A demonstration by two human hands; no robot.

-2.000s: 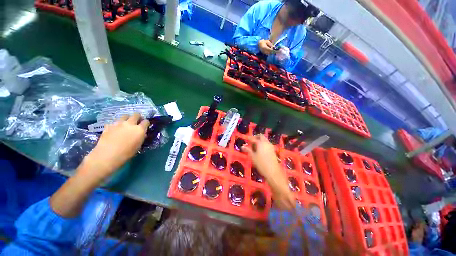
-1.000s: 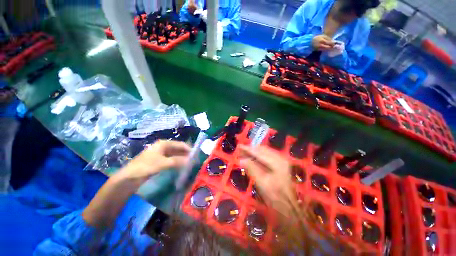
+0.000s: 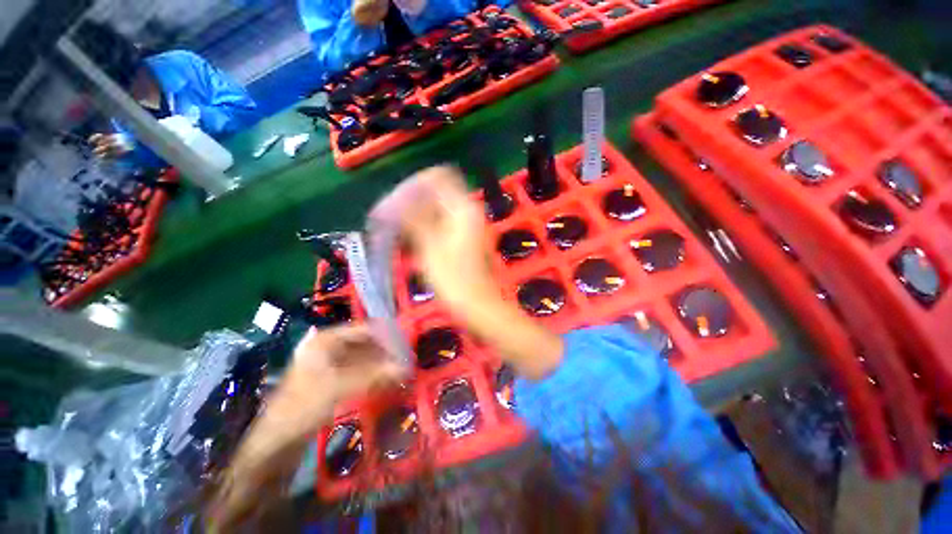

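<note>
The red tray (image 3: 684, 360) lies in front of me, its pockets holding round dark watch heads (image 3: 599, 275), several with orange tabs. My left hand (image 3: 339, 365), blurred, is over the tray's left part, its fingers closed at the lower end of a pale strap (image 3: 388, 339). Another pale strap with a row of marks (image 3: 360, 271) stands close beside it; the two partly overlap. My right hand (image 3: 423, 209), also blurred, is above the tray's far left edge near the straps' upper ends; its fingertips are unclear. Black straps (image 3: 540, 167) and a pale strap (image 3: 593, 130) stand at the tray's far edge.
Stacked red trays (image 3: 679, 104) with watch heads are at right. A crumpled plastic bag (image 3: 115, 417) lies at lower left, a white slip (image 3: 268, 316) beyond it. Trays of black straps (image 3: 344, 151) lie across the green bench, where people in blue sit. Pale uprights (image 3: 146, 115) stand at left.
The view has swung right and tilted. My left hand has moved from beside the bag to over the tray with the pale strap. My right hand has moved to the tray's far left edge.
</note>
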